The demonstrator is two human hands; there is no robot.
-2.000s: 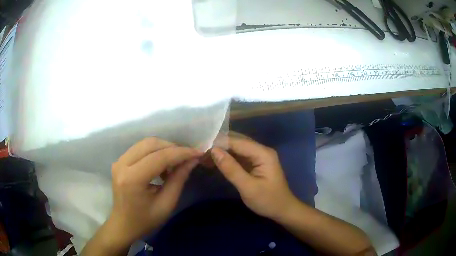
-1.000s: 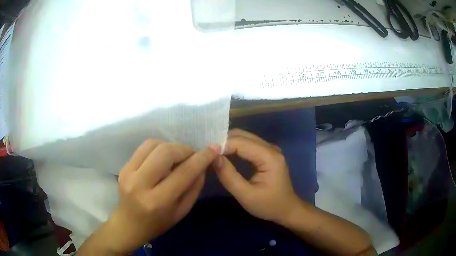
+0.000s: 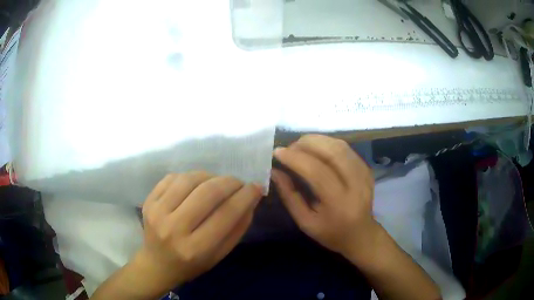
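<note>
The sheer white fabric piece (image 3: 234,155) lies over the white table and hangs past its front edge. My left hand (image 3: 202,220) pinches the fabric's lower right corner, its fingertips at the corner. My right hand (image 3: 328,190) is just right of the fabric's side edge, with thumb and forefinger a little apart near that edge. Whether its fingertips touch the fabric cannot be told.
Black shears (image 3: 471,32) and dark snips (image 3: 433,34) lie at the back right. A printed ruler scale (image 3: 421,98) runs along the table's front. More white cloth (image 3: 404,205) hangs at the right, and white cloth (image 3: 93,228) lies at the lower left.
My right hand has moved up and right, away from the corner, and its fingertips have parted. My left hand has stayed on the corner, which now lies flatter.
</note>
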